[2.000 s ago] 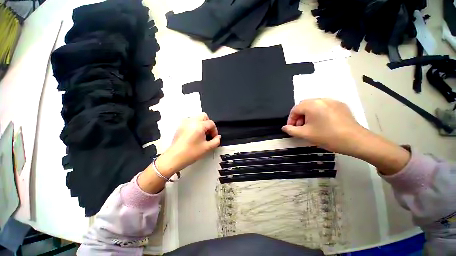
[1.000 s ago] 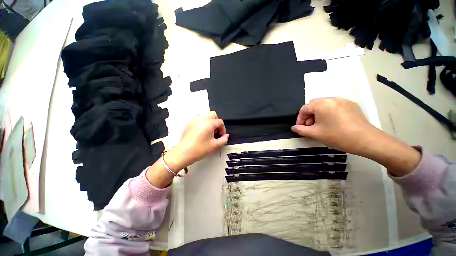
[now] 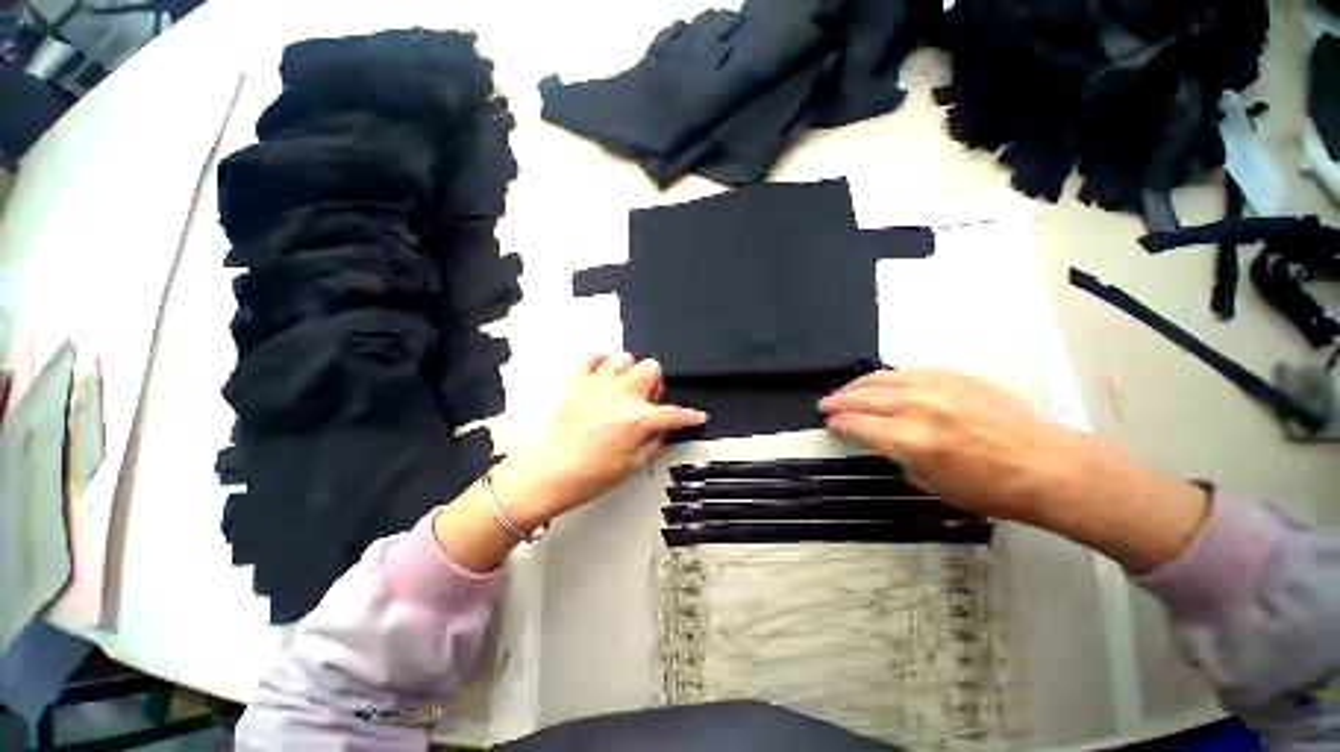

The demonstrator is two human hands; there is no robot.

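A black fabric panel point(image 3: 750, 279) with a small tab on each side lies flat in front of me. A darker folded band point(image 3: 761, 407) runs along its near edge. My left hand point(image 3: 610, 426) rests on the left end of this band, fingers extended and pressed down. My right hand point(image 3: 948, 441) lies on the right end with its fingers flat together; what is under its fingers is hidden. Several narrow black strips point(image 3: 823, 507) lie in parallel rows just nearer to me, their right ends partly covered by my right hand.
The pale work board point(image 3: 588, 632) has dark thread-like marks. A long rippled black stack point(image 3: 346, 367) lies left. A loose black heap point(image 3: 750, 81) and a ragged bunch point(image 3: 1102, 88) lie beyond. Loose black strips point(image 3: 1183, 331) lie right, and flat sheets point(image 3: 37, 500) at far left.
My fingers have gone from pinching the near edge's ends to lying flatter on it, and my right hand has moved slightly inward. The whole view has shifted a little.
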